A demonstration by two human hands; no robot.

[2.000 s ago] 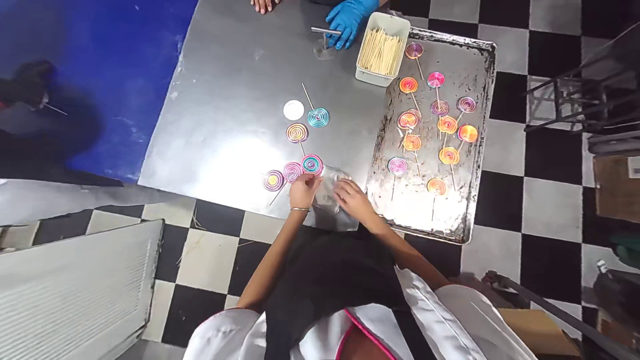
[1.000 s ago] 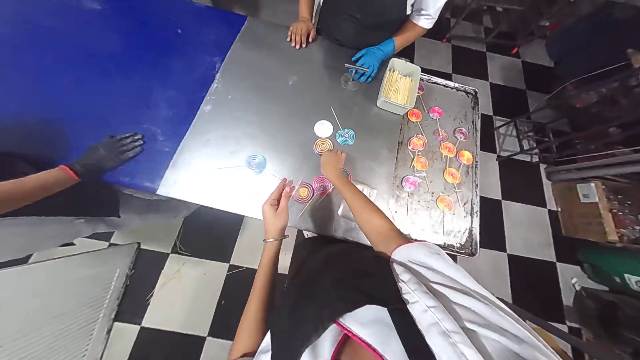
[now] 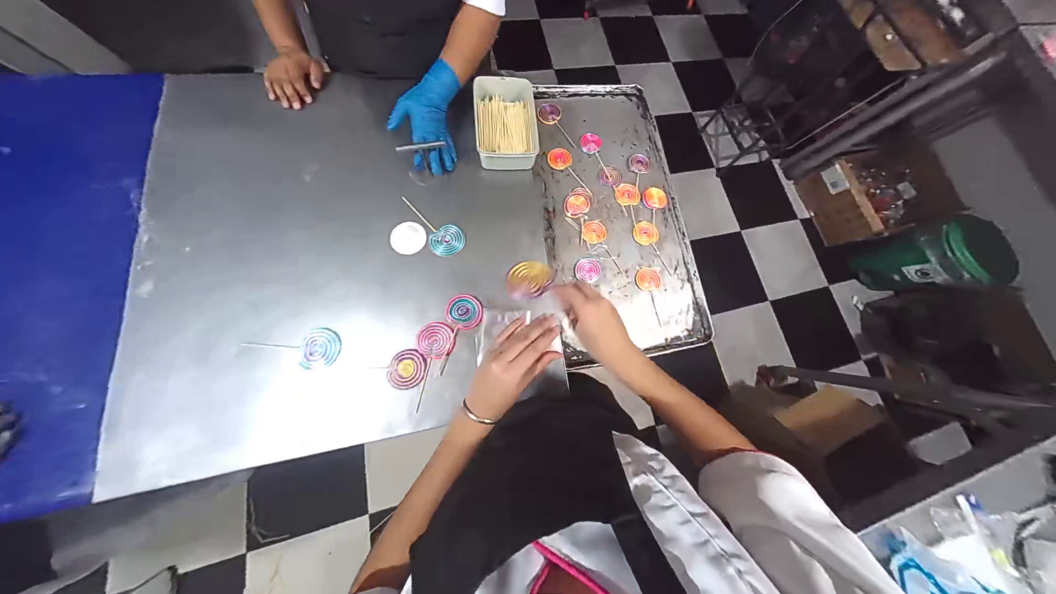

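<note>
In my right hand (image 3: 592, 322) is an orange and purple spiral lollipop (image 3: 530, 279), blurred, held above the right edge of the metal table. My left hand (image 3: 516, 363) rests flat-fingered on clear plastic bags (image 3: 495, 323) at the table's front edge; whether it grips one I cannot tell. Left of it lie a pink and teal lollipop (image 3: 464, 312), a pink one (image 3: 435, 340) and a purple one with a yellow centre (image 3: 407, 369). Farther left is a pale blue lollipop (image 3: 320, 348). A teal lollipop (image 3: 446, 240) lies beside a white disc (image 3: 407, 238).
Several spiral lollipops lie on a worn metal baking tray (image 3: 683, 272) at the right. A plastic container of wooden sticks (image 3: 506, 124) stands at its upper left. Across the table, another person's blue-gloved hand (image 3: 429, 115) is by a metal rod (image 3: 421, 146); their bare hand (image 3: 293, 78) rests on the table.
My right hand has moved right from near the white disc, with a lollipop now in it. My left hand has moved from the lollipops to the plastic bags. The view has shifted.
</note>
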